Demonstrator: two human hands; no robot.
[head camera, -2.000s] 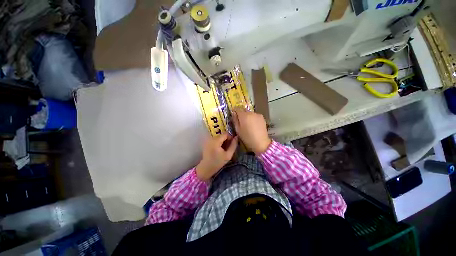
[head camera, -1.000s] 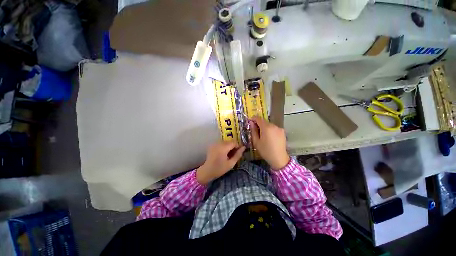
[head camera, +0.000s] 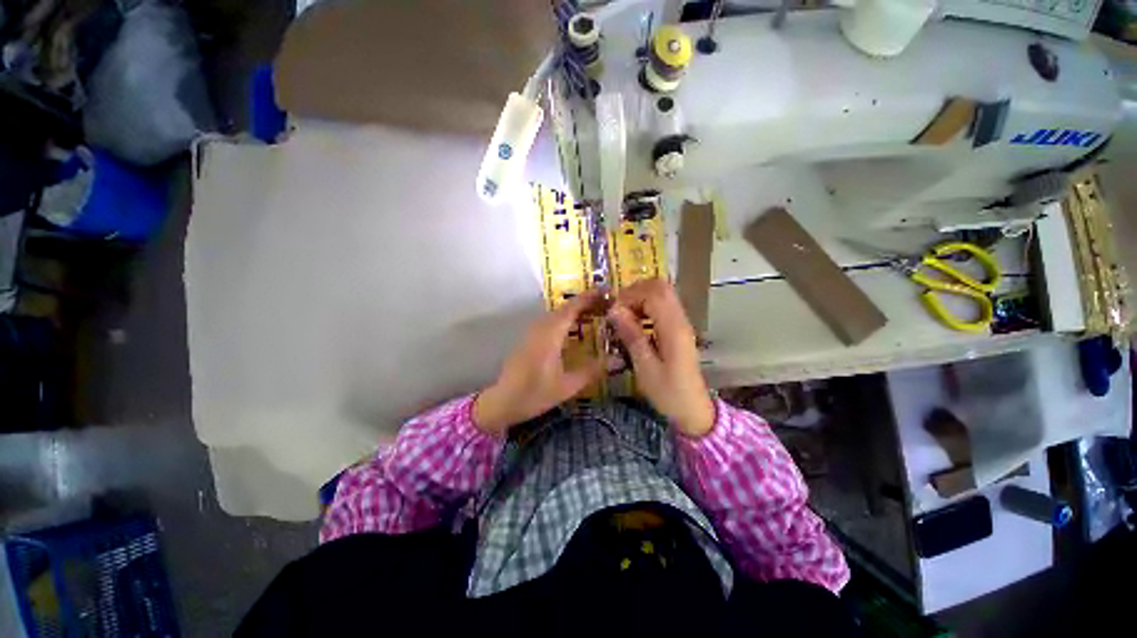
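My left hand (head camera: 539, 364) and my right hand (head camera: 657, 349) meet over the near end of the machine bed, fingertips close together. Something small and dark may be between the fingers; it is too small to tell, and so is the grip of each hand. The yellow tape (head camera: 565, 259) printed "PIT" runs along the bed beneath them, beside the shiny metal strip. A narrow brown strip (head camera: 695, 264) lies just right of the bed. A wider brown strip (head camera: 817, 276) lies slanted further right.
The glowing lamp (head camera: 509, 147) hangs left of the needle area. The white JUKI machine head (head camera: 810, 106) spans the back. Yellow-handled scissors (head camera: 958, 287) lie at the right. A large pale panel (head camera: 337, 312) covers the left side, with a brown piece (head camera: 399, 62) behind. A phone (head camera: 954, 526) lies lower right.
The camera view has shifted, so the machine shows further right and lower than at first. My hands have come closer together, and my left hand has moved up the bed with its fingers more extended.
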